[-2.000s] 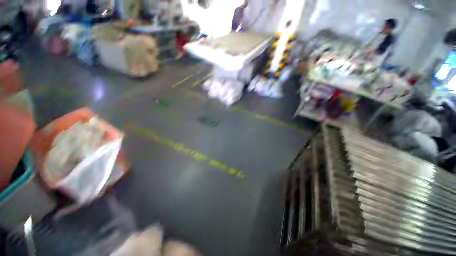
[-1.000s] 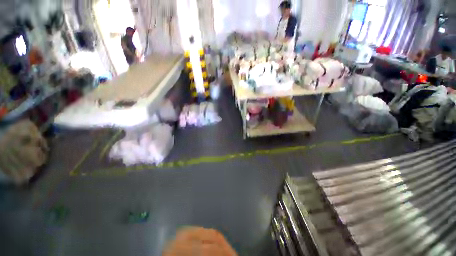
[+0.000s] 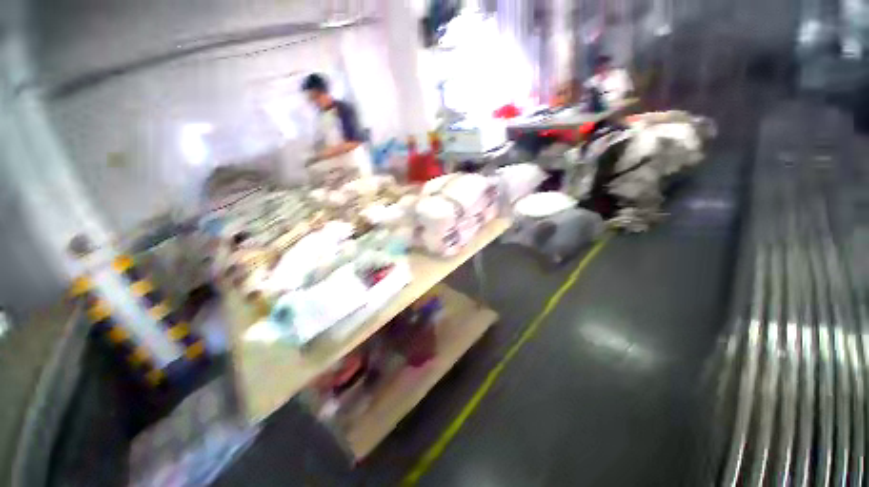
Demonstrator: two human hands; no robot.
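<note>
Neither of my hands shows in the blurred head view. A worktable (image 3: pixel 259 380) with a pale top stands in front, left of centre, tilted in the picture. Heaped garment bundles (image 3: pixel 454 211), white and pinkish, lie on it with mixed pale cloth (image 3: pixel 319 252). Its lower shelf (image 3: pixel 386 418) holds dark red items. A metal slatted surface (image 3: pixel 796 380) with long shiny parallel bars runs along the right side.
A yellow-and-black banded column (image 3: pixel 133 309) stands left, with pale bundles (image 3: pixel 195 433) on the floor by it. A person (image 3: pixel 335 128) is behind the table; another person (image 3: pixel 608 87) is farther back. Pale and dark cloth (image 3: pixel 648 162) is piled beyond a yellow floor line (image 3: pixel 495 371).
The view has swung right and nearer the worktable. The slatted bars now run upward at the right. The orange tub and the orange shape at the bottom edge have left the picture.
</note>
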